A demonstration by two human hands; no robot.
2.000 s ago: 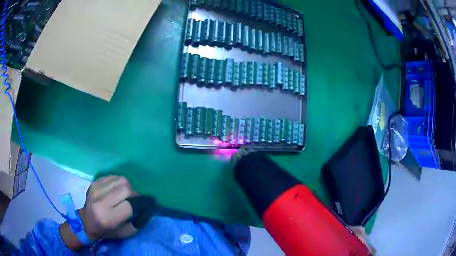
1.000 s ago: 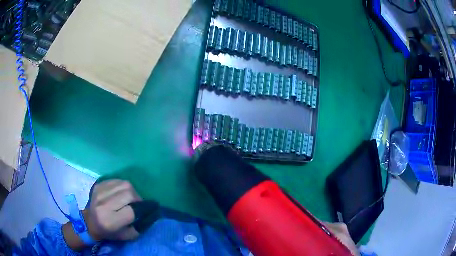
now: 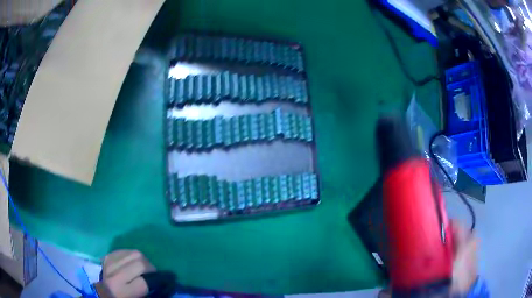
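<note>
My right hand [image 3: 464, 259] is at the lower right, blurred and partly hidden behind the red heat gun [image 3: 415, 224] that it holds. The gun's black nozzle points up, to the right of the metal tray [image 3: 233, 163]. The tray lies on the green mat and holds rows of narrow green circuit-board modules [image 3: 251, 192]. My left hand [image 3: 125, 273] is at the lower left edge, fingers curled, with black covers on thumb and finger. Whether it holds anything cannot be seen.
An open cardboard box flap [image 3: 81, 87] is at left, with loose modules behind it. A black plastic tray [image 3: 370, 227] lies partly under the gun. A clear plastic bag [image 3: 446, 154] and a blue crate [image 3: 469, 128] are at right. A black cord runs beside them.
The heat gun has swung from the metal tray's lower left corner to the right, away from the tray, and its nozzle now points up. The pink glow is gone. The view has shifted.
</note>
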